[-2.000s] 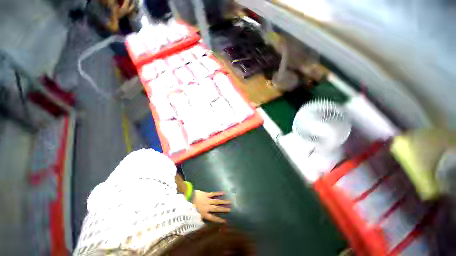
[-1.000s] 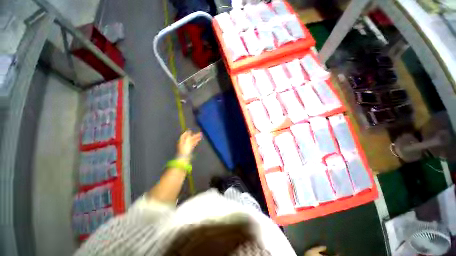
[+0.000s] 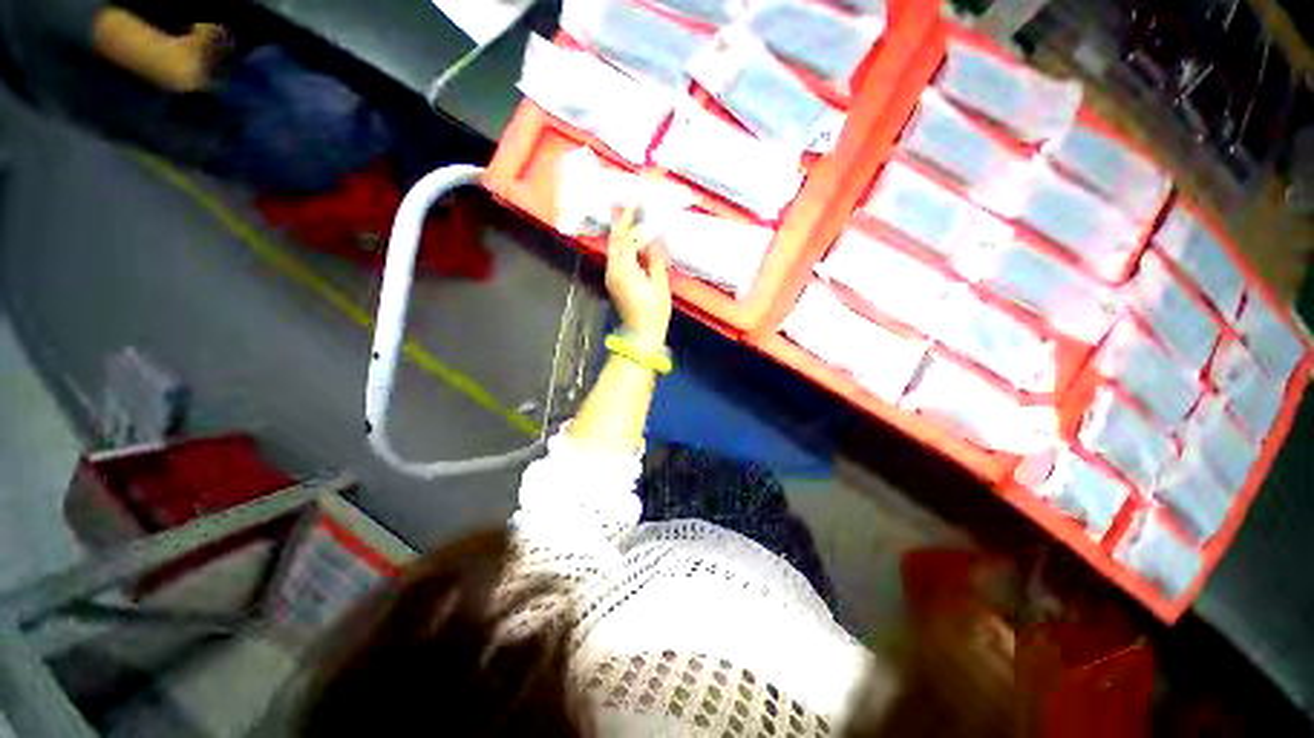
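Note:
Red-orange trays (image 3: 807,238) stand in a row across the upper right, holding whitish bagged phones in their slots. My left hand (image 3: 638,281), with a yellow-green band on the wrist, reaches to the near edge of the upper-left tray. Its fingertips are on one bagged phone (image 3: 588,192) near that tray's corner and seem to pinch its end; the fingers are blurred. This bag lies askew, with bare red tray showing beside it. Another bagged phone (image 3: 713,245) lies just right of my hand. My right hand is not in view.
A white tube handle (image 3: 386,332) stands left of my arm. A blue surface (image 3: 735,404) is below the trays. Another person's hand (image 3: 180,55) is at the upper left. A box with red inside (image 3: 188,483) and a rack frame are lower left. Red stools (image 3: 1088,678) are lower right.
The view has turned and moved toward the far trays. My left hand has gone from above the floor to a bagged phone in a tray. My right hand has left the picture.

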